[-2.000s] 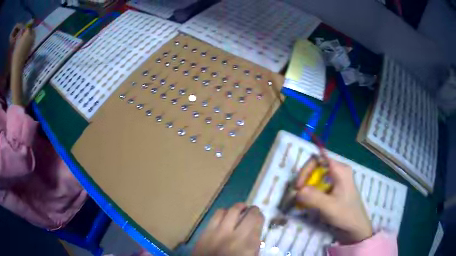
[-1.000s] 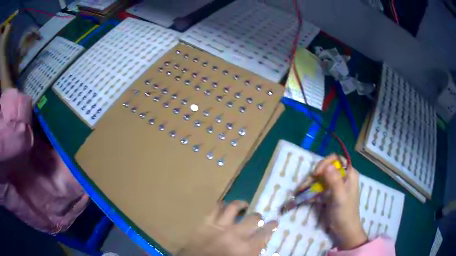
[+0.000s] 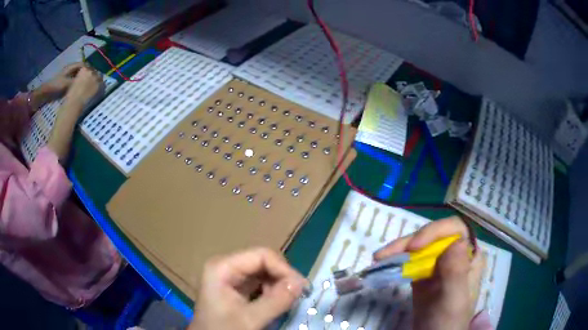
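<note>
My right hand holds the yellow-gripped wired tool, its grey metallic front pointing left over the white work board. The board carries rows of tan-grey dumbbell-shaped strips. Several bright round ends show on its near left part. My left hand is at the board's left edge, thumb and forefinger pinched on a small shiny piece, mostly hidden by the fingertips. The tool's tip is just right of that hand, apart from it. Rows of silver studs lie on the brown cardboard.
A red cable hangs across the view to the tool. A yellow and white slip and crumpled clear plastic lie behind. Stacked boards stand at right. Filled white boards lie at the back. A co-worker in pink sits at left.
My left hand has moved left and lifted, its fingers now pinched. The tool is held flatter and nearer the camera. The red cable has swung left. The co-worker's hands have come together.
</note>
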